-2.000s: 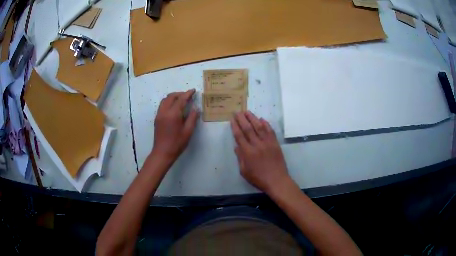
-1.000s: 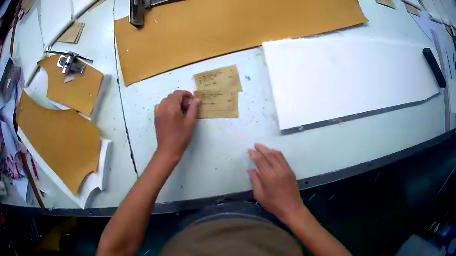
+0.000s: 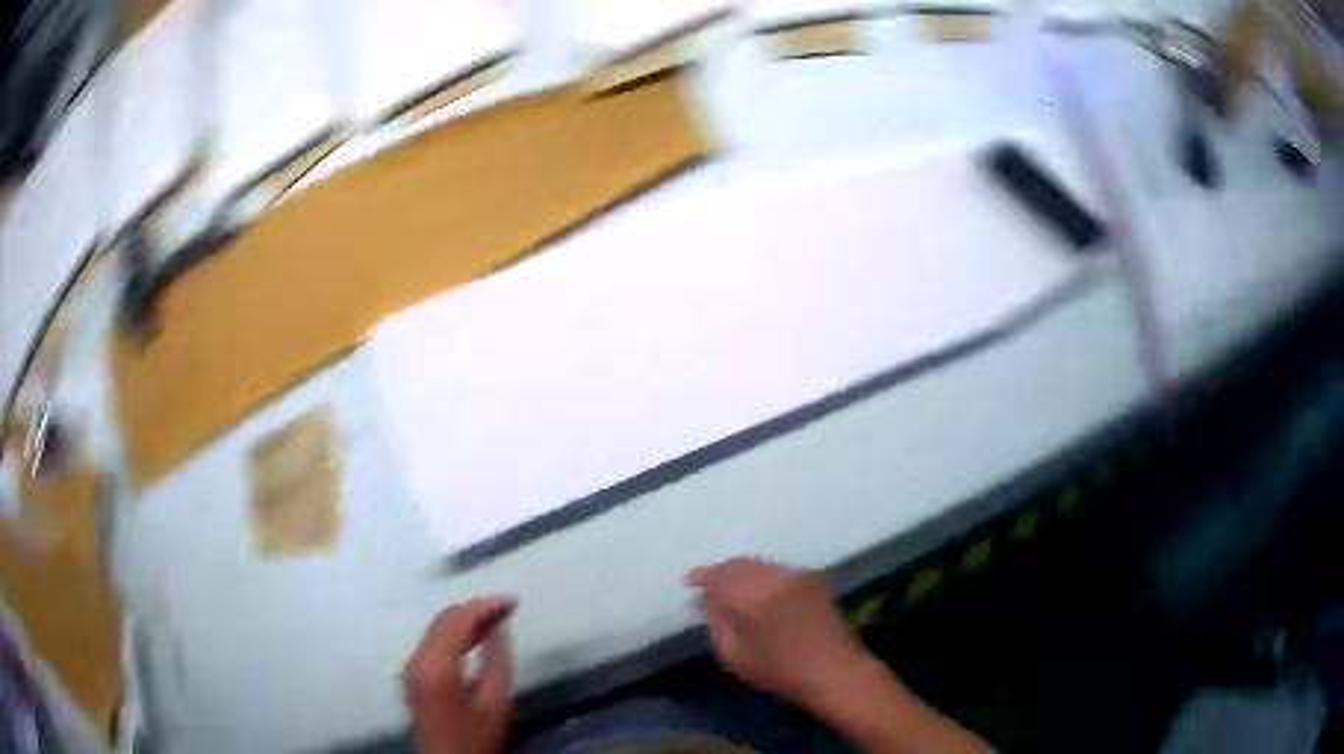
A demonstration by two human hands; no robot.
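Note:
The frame is blurred. My left hand (image 3: 463, 681) is over the table's near edge, thumb and fingers apart, with nothing seen in it. My right hand (image 3: 770, 625) is to its right at the table edge, fingers bent; whether it holds anything cannot be told. The white cut fabric stack (image 3: 693, 354) lies just beyond both hands, touched by neither. A black weight (image 3: 1044, 195) lies on its right end. The tan size tickets (image 3: 296, 483) lie on the table left of the stack, beyond my left hand.
A long tan cardboard pattern (image 3: 413, 243) lies behind the stack, with a dark metal tool (image 3: 174, 274) on its left end. Another tan pattern (image 3: 62, 582) is at the far left. White fabric bundles (image 3: 428, 37) line the back. Shears handles (image 3: 1197, 148) show at the upper right.
The view has swung right, so the tickets and stack sit further left. My left hand has left the tickets and drawn back to the near edge. My right hand is also by the edge.

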